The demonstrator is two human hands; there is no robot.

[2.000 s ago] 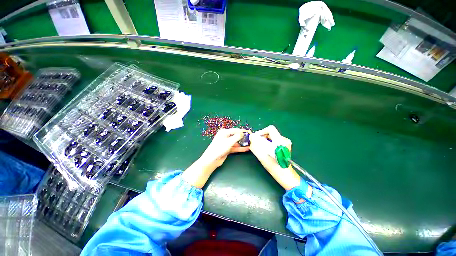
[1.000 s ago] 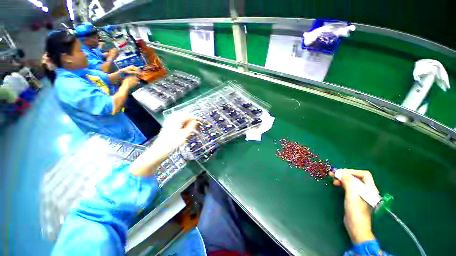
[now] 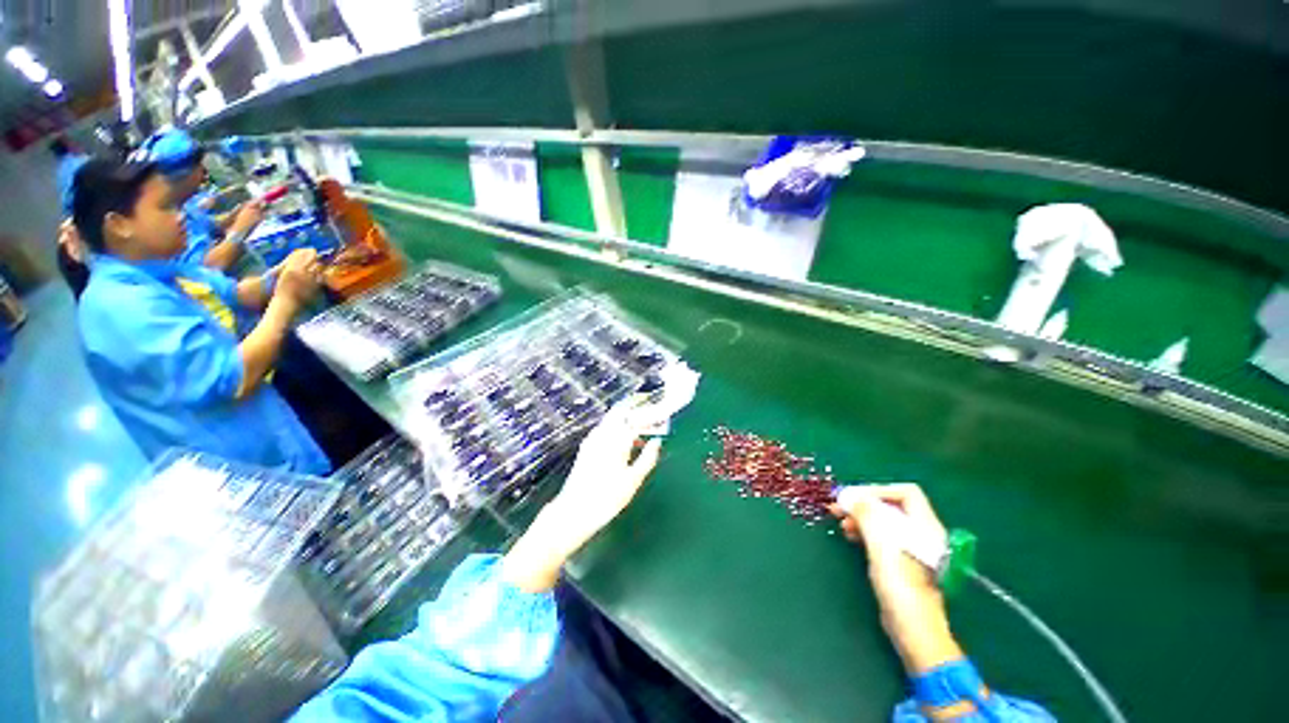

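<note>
My right hand [image 3: 893, 544] holds the white pen-like tool [image 3: 919, 540], with its green end fitting [image 3: 960, 561] and pale hose [image 3: 1046, 638] trailing to the lower right. The tool's tip is at the right end of the pile of small red parts [image 3: 770, 472] on the green bench. My left hand [image 3: 608, 473] is over the right edge of the blister tray [image 3: 530, 403], beside the white wipe [image 3: 679, 389]. The tray's pockets hold black units. The left fingers are partly bent; whether they hold a unit is too small to tell.
Another tray of dark parts [image 3: 400, 322] lies farther left, and one [image 3: 371, 530] lower left. Clear blister trays [image 3: 170, 593] are at the bottom left. A co-worker in blue [image 3: 163, 332] works by an orange fixture [image 3: 361, 247]. A metal rail [image 3: 834, 318], blue bin [image 3: 796, 177] and white-wrapped holder [image 3: 1039, 283] are behind.
My hands have parted from working together over the red parts. My left hand went out over the tray, then moved to its right edge. My right hand keeps the tool at the pile. The view turned left.
</note>
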